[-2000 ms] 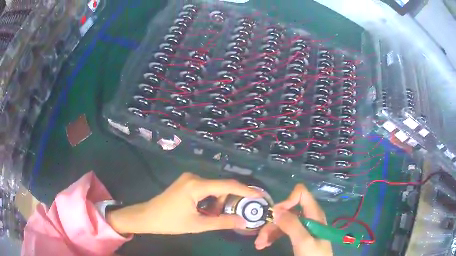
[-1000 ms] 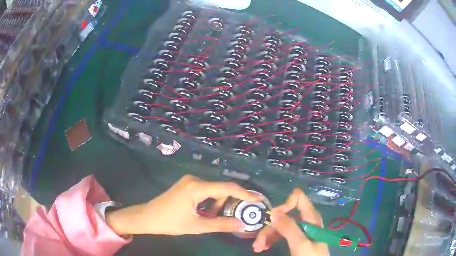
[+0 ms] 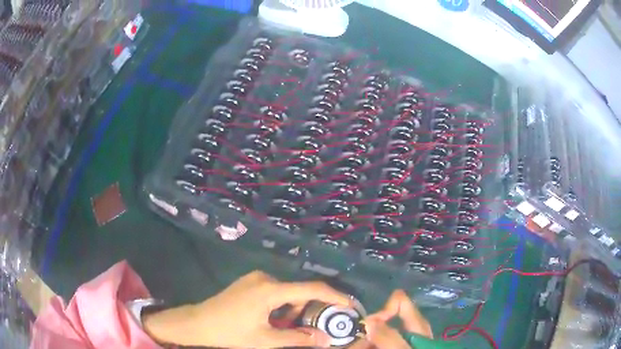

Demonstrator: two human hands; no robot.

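Observation:
My left hand [image 3: 252, 310], in a pink sleeve, holds a round part with a silver-white ringed face [image 3: 338, 325] at the bottom centre. The face is turned up towards me. My right hand [image 3: 398, 320], cut off by the bottom edge, holds the green probe pen [image 3: 423, 341] with its fingertips at the right side of the round part. The probe tip contact is too small to tell. A red probe cable [image 3: 470, 328] loops to the right. Beyond the hands lies a clear blister tray [image 3: 310, 268] with rows of small dark shiny-rimmed parts and thin red wires.
A small brown square [image 3: 109, 204] lies on the green mat [image 3: 146, 245] at left. Stacked clear trays stand at left [image 3: 41, 129] and right [image 3: 565, 177]. A white fan base [image 3: 306, 20] is behind the tray. A monitor [image 3: 545, 20] is at rear right.
The view has tilted up, so the hands and tray sit lower and more of the fan and monitor shows. Both hands keep their hold on the round part and the pen.

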